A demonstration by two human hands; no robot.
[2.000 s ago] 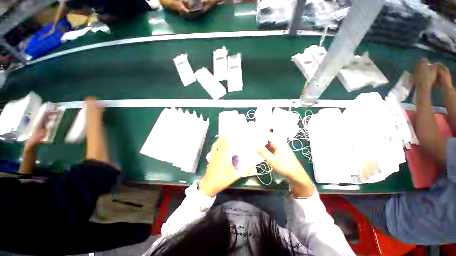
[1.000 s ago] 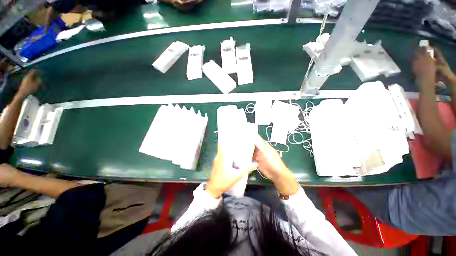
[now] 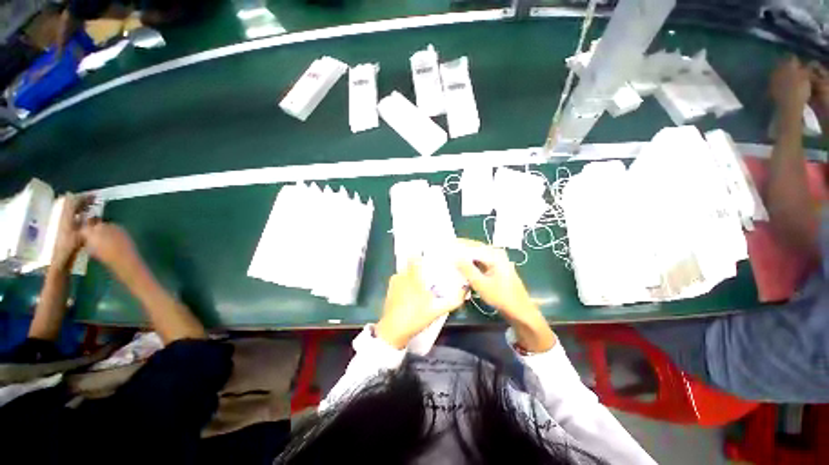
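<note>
My left hand (image 3: 412,304) holds a slim white carton (image 3: 427,338) with a small purple print, just above the bench's front edge. My right hand (image 3: 498,281) is at the carton's upper end, fingers bent against it. Overexposure hides whether the right fingers grip the carton or a small part. The working pile of flat white cartons (image 3: 422,213) lies directly beyond my hands. White corded pieces (image 3: 511,211) lie to the right of the pile, among loops of thin cord (image 3: 545,238).
A formed carton row (image 3: 312,241) stands left, flaps away from me. Flat carton blanks (image 3: 654,232) are stacked right. Loose cartons (image 3: 412,123) lie on the belt beyond the pale rail (image 3: 345,171). A slanting grey post (image 3: 604,82) rises right of centre. People work on both sides.
My right hand has moved to the upper end of the carton. The corded pieces now lie clear of my hands. The left neighbour's hands are back at their cartons.
</note>
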